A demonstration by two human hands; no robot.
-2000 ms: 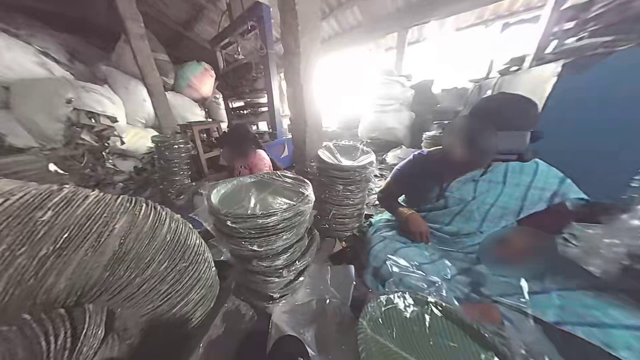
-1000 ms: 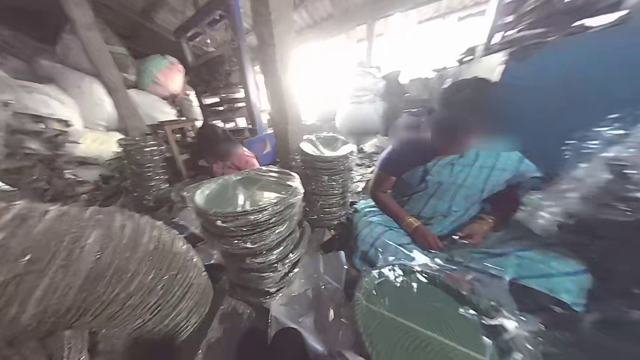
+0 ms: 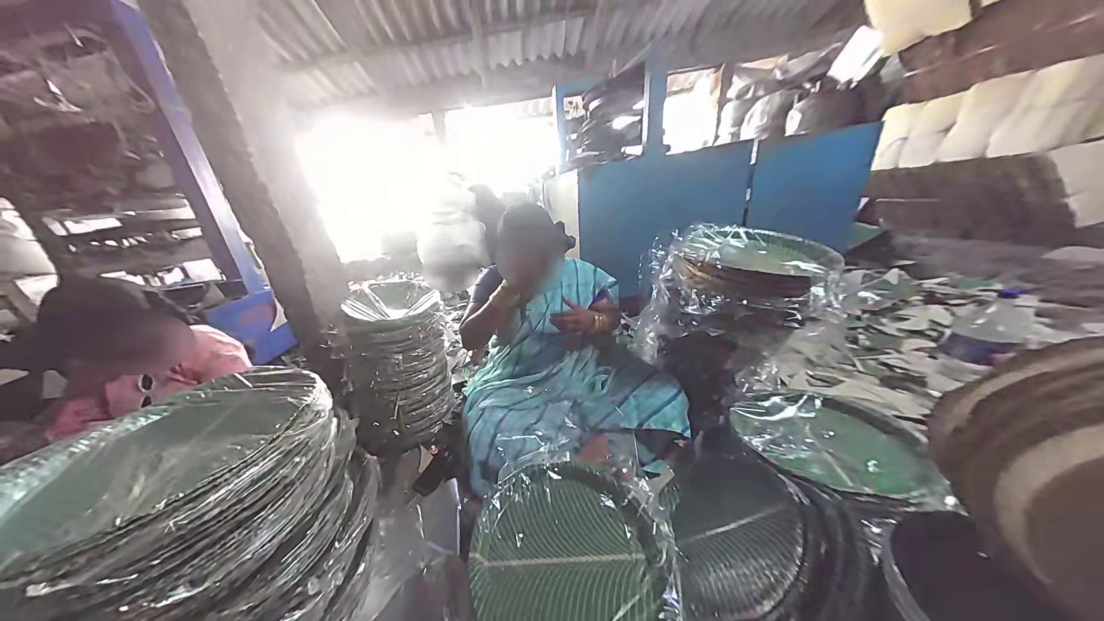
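Neither my left hand nor my right hand is in view. At the bottom middle lies a green leaf-patterned plate (image 3: 561,552) in clear plastic wrap. Right of it stand dark ribbed plates (image 3: 742,535), beside another wrapped green plate (image 3: 837,448). A tall stack of plastic-wrapped plates (image 3: 190,483) fills the lower left. Brown round plates (image 3: 1026,448) reach in from the right edge. A person in a turquoise sari (image 3: 569,362) sits facing me, one hand raised near the face, the other before the chest.
Another person in pink (image 3: 216,354) is at the left. Wrapped plate stacks stand behind, one (image 3: 397,362) near a leaning post (image 3: 259,172) and one (image 3: 750,259) before a blue panel (image 3: 664,207). Scraps (image 3: 897,319) and a clear bottle (image 3: 992,328) lie at the right.
The view has swung to the right. The seated person's hands, low near the lap a second ago, are now raised.
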